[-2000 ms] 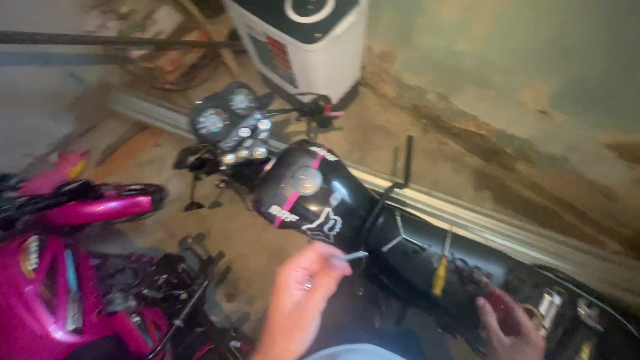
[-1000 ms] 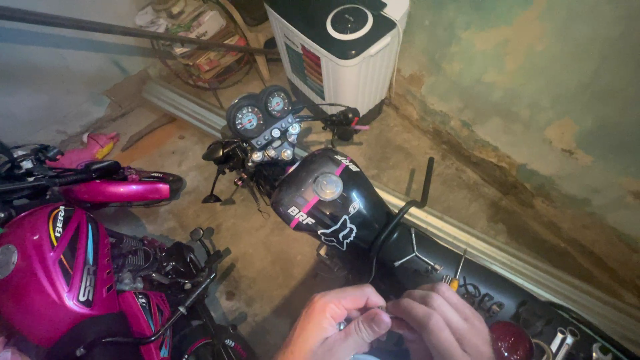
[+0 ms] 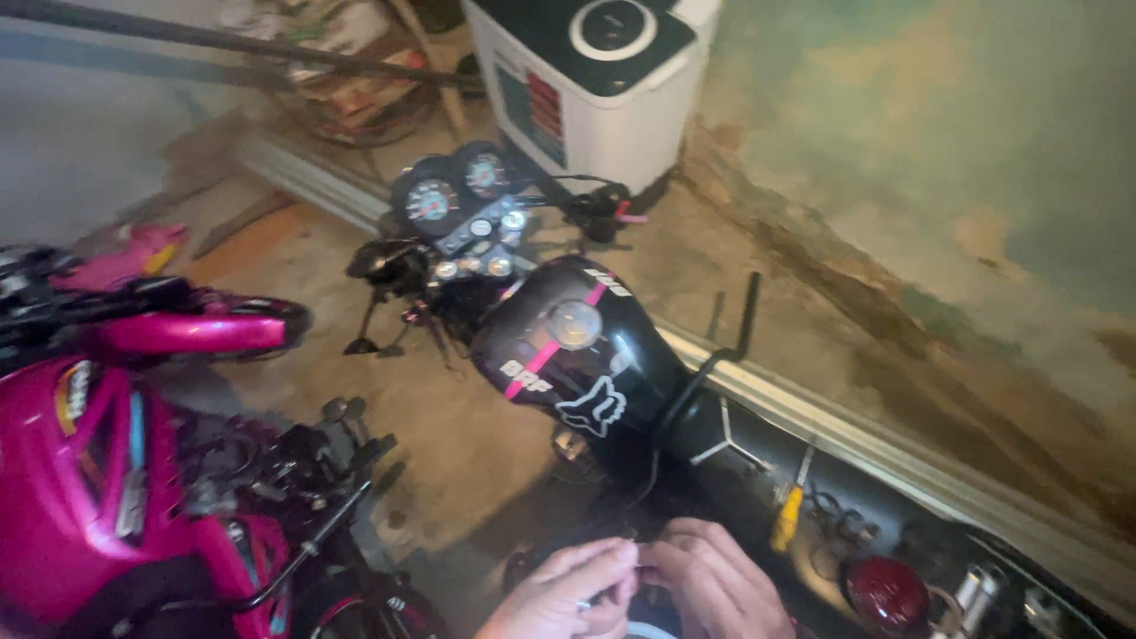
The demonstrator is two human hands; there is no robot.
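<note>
Close together at the bottom centre, my left hand (image 3: 572,590) and my right hand (image 3: 714,581) pinch a small thin piece between their fingertips; blur hides what it is. Just beyond them stands a motorcycle with a black fuel tank (image 3: 581,355). On its black seat (image 3: 719,488) lie a three-way wrench (image 3: 729,439) and a screwdriver with a yellow handle (image 3: 786,519), to the right of my hands. A round red part (image 3: 887,593) and several metal tools (image 3: 976,593) sit farther back along the seat.
A magenta motorcycle (image 3: 53,497) stands at the left. Behind the black one's gauges (image 3: 430,204) is a white washing machine (image 3: 612,124). A bent black bar (image 3: 750,319) sticks up beside the seat, and pale metal profiles (image 3: 852,435) lie along the wall.
Two seconds ago my hands were apart, the left with a small pale strip and the right over the seat. They came together by one second ago and are still together.
</note>
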